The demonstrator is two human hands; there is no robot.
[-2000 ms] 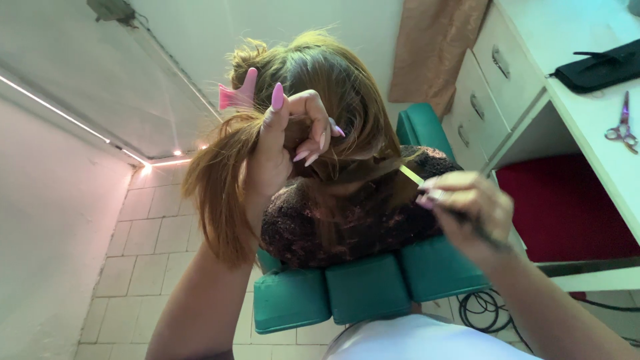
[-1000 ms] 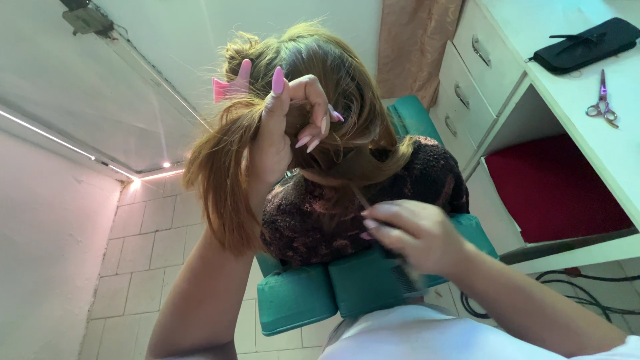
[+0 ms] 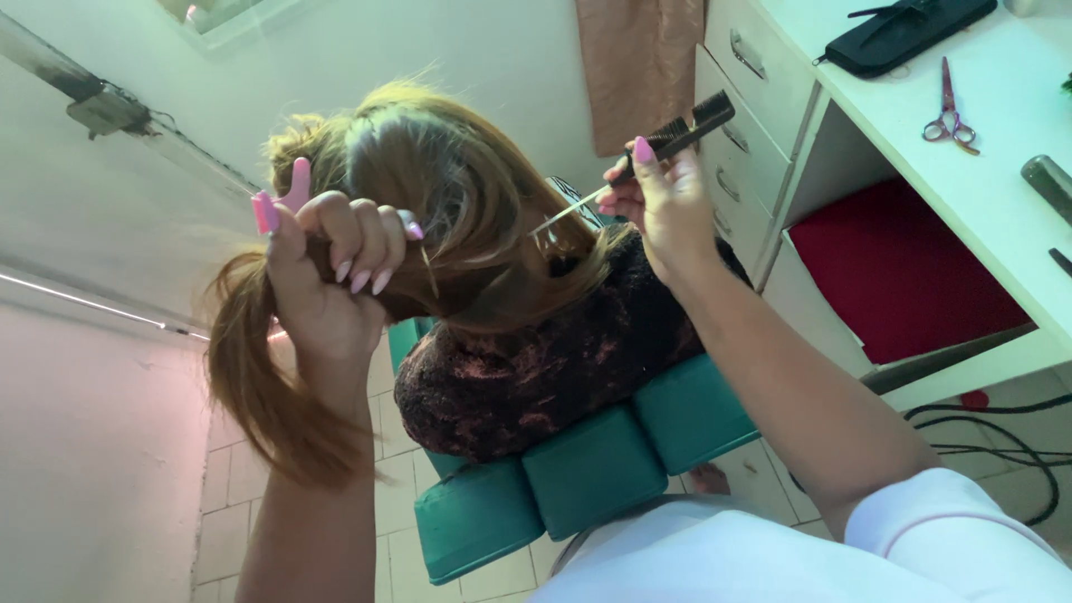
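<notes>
A person in a dark patterned top (image 3: 536, 385) sits facing away from me, with long light-brown hair (image 3: 435, 184). My left hand (image 3: 335, 260) is closed around a gathered bunch of the hair (image 3: 268, 402) at the left side of the head, its ends hanging below my wrist. A pink hair clip (image 3: 295, 186) sits in the hair just above that hand. My right hand (image 3: 657, 197) holds a black comb (image 3: 691, 126) with a thin pale tail. The teeth point up and right, and the tail's tip is at the hair near the neck.
The person sits on a chair with a green padded back (image 3: 595, 469). On the white desk (image 3: 946, 167) at right lie a black case (image 3: 904, 38) and purple-pink scissors (image 3: 948, 121). Drawers (image 3: 749, 109) and a red cushion (image 3: 904, 276) are beneath. Black cables (image 3: 1022, 452) lie on the tiled floor.
My right hand has moved up from beside the person's back to the right side of the neck, with the comb. My left hand keeps its hold on the hair. The view has shifted.
</notes>
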